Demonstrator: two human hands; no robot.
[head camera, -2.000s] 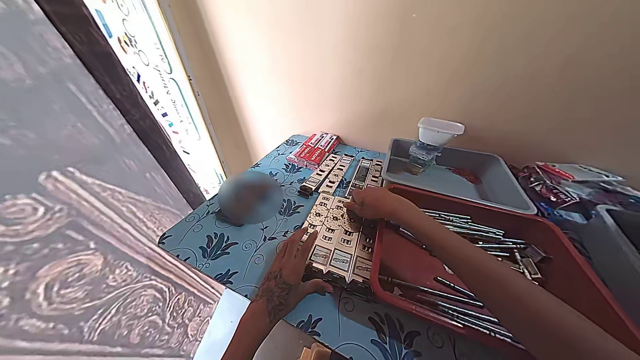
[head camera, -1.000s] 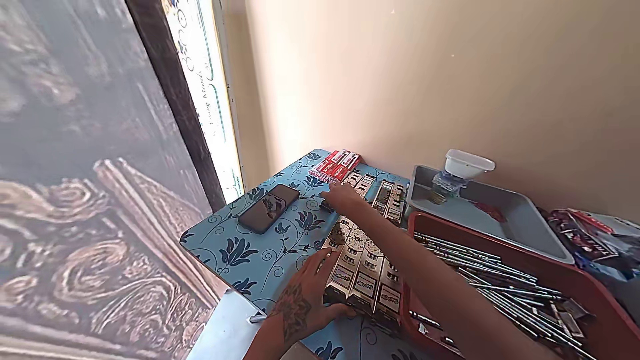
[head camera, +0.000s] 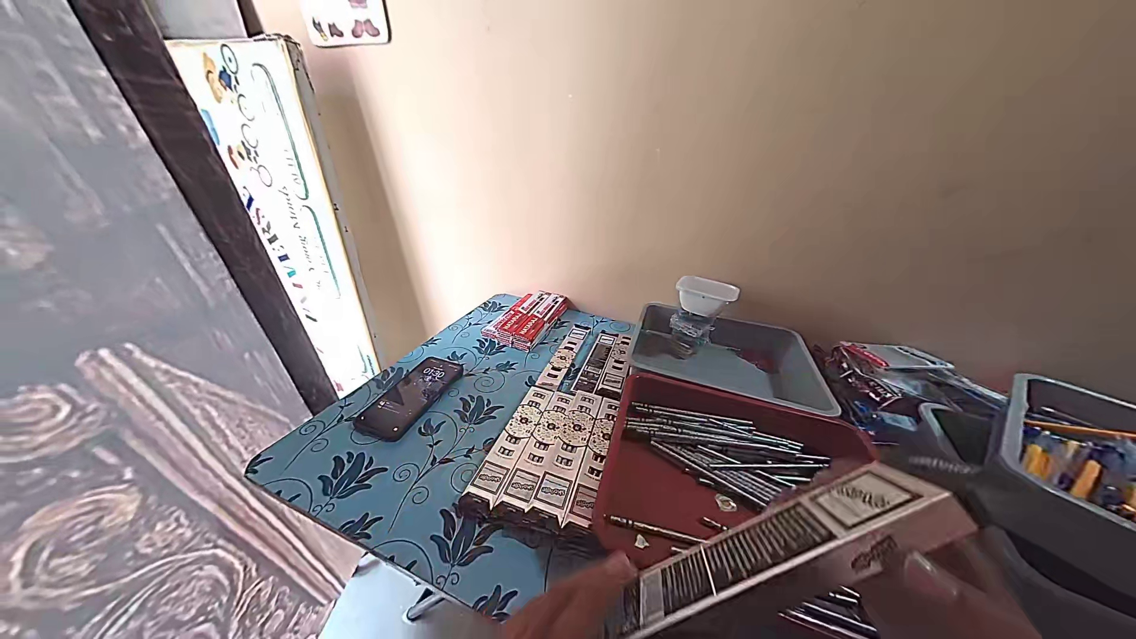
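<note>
At the lower right a long printed cardboard box (head camera: 799, 550) is held up between my two hands, over the near part of a red plastic tray (head camera: 754, 399). My left hand (head camera: 577, 599) grips its left end, and my right hand (head camera: 945, 590) is on its underside at the right; both are blurred. Dark pencils (head camera: 728, 444) lie loose in the tray. Left of the tray, several printed cardboard boxes (head camera: 550, 444) rest side by side on the blue flowered table (head camera: 355, 479), with more boxes behind them.
A smartphone (head camera: 408, 399) lies at the table's left. Red-and-white packs (head camera: 528, 319) sit at the back. A grey tray (head camera: 737, 346) holds a clear container with a white top (head camera: 706, 297). Plastic packets (head camera: 896, 359) and a grey bin of pens (head camera: 1078, 453) are at the right.
Both hands have left the row of boxes on the table and are now at the lower right with a box between them. The view has shifted.
</note>
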